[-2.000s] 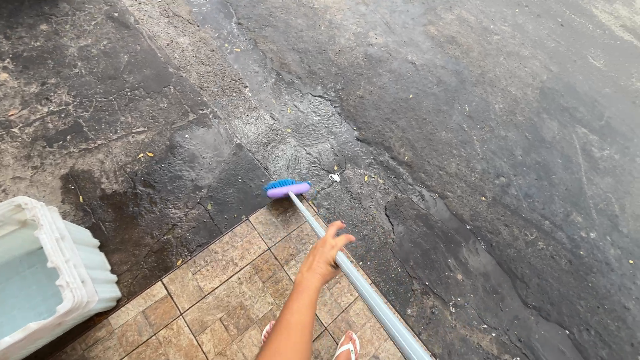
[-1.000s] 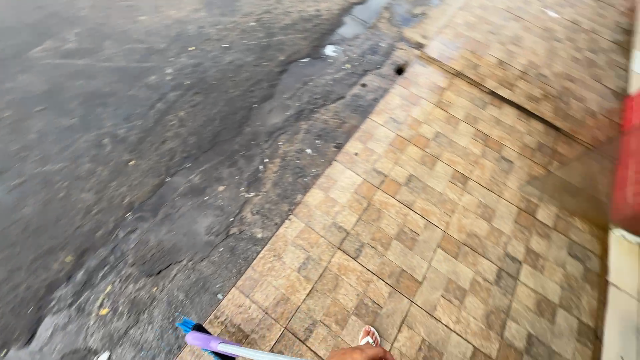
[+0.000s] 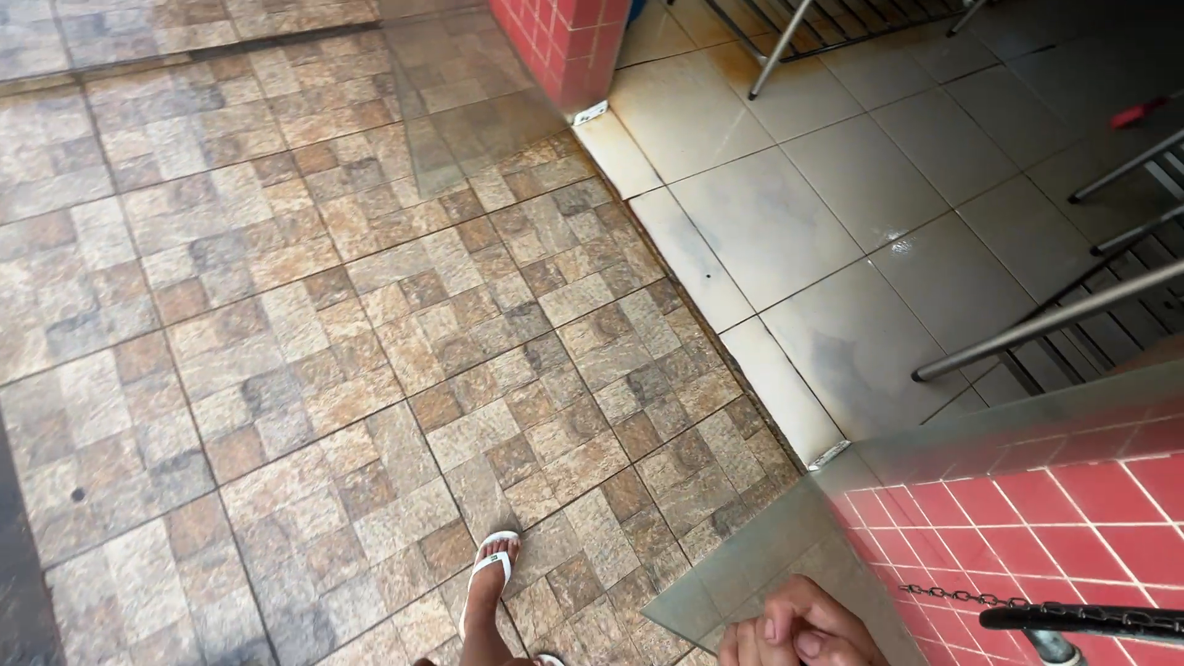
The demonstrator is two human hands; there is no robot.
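Curled fingers of my hand [image 3: 803,631] show at the bottom edge, right of centre, beside the lower corner of a clear glass panel [image 3: 754,564]. Whether both my hands are there, and which is which, I cannot tell. What the fingers close on is hidden; neither the pole nor the brush head is visible. My foot in a white flip-flop [image 3: 494,560] rests on the patterned stone-look floor tiles [image 3: 361,370], left of the hand. Part of a second flip-flop [image 3: 549,659] shows at the bottom edge.
A pale threshold [image 3: 698,264] borders smooth light tiles [image 3: 800,208]. Metal-legged racks or furniture [image 3: 1045,324] stand inside. Red tiled walls [image 3: 1027,527] flank the opening, with another glass panel [image 3: 472,102] at its far side. A black bar [image 3: 1091,620] with a chain is at lower right.
The view has swung from the wet pavement and white plastic container to the tiled doorway. The blue and purple brush head, seen in both earlier frames, is out of view.
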